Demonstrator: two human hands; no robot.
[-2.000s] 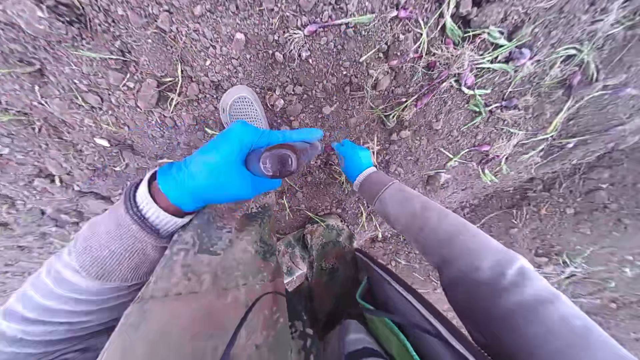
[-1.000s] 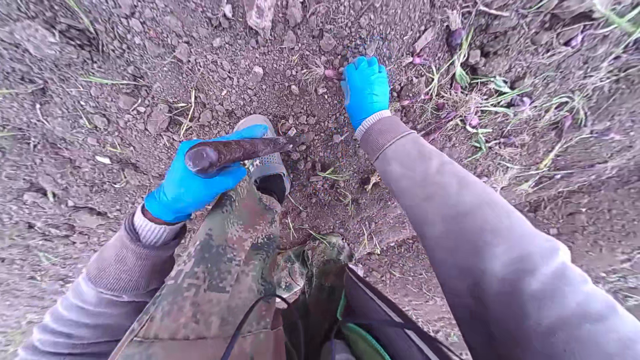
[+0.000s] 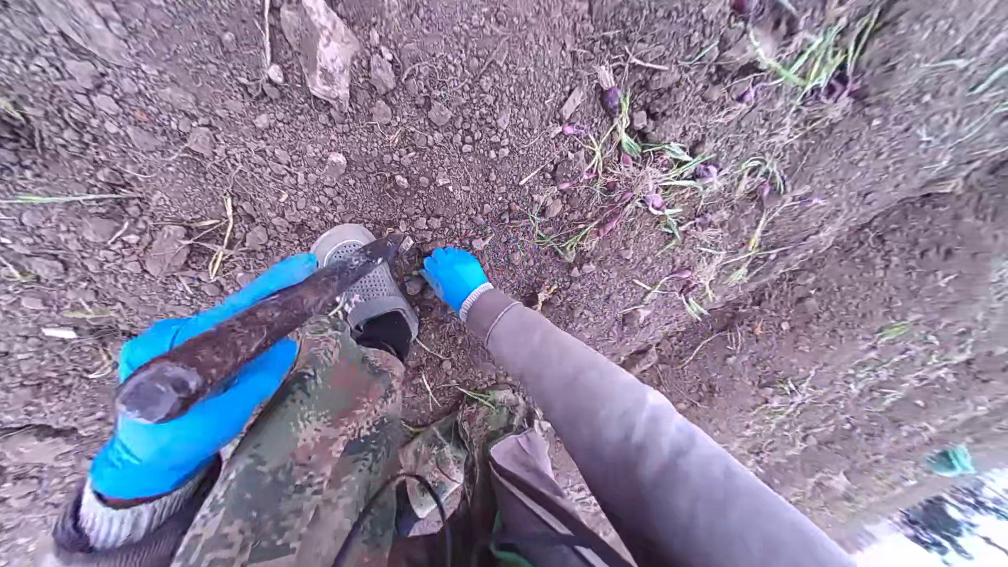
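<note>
My left hand (image 3: pixel 201 370), in a blue glove, is closed around a thick, soil-stained wooden handle (image 3: pixel 252 331). The handle points from the lower left towards the grey clog, and its far end (image 3: pixel 398 242) lies over the shoe; whether a metal head is there cannot be told. My right hand (image 3: pixel 455 277), gloved in blue too, is down at the soil just right of the clog, its fingers bent. Whatever may be under those fingers is hidden. Small purple onions (image 3: pixel 654 201) with green leaves lie scattered on the ground to the right of this hand.
A grey perforated clog (image 3: pixel 370 287) stands on loose, stony soil. One large pale stone (image 3: pixel 327 51) lies at the upper left of centre. More onions (image 3: pixel 839 87) are at the upper right, beside a furrow edge. Camouflage trousers (image 3: pixel 315 441) fill the lower middle.
My right hand has come back from farther out on the soil to beside the clog. The handle in my left hand has swung, its near end now lower and closer to the camera.
</note>
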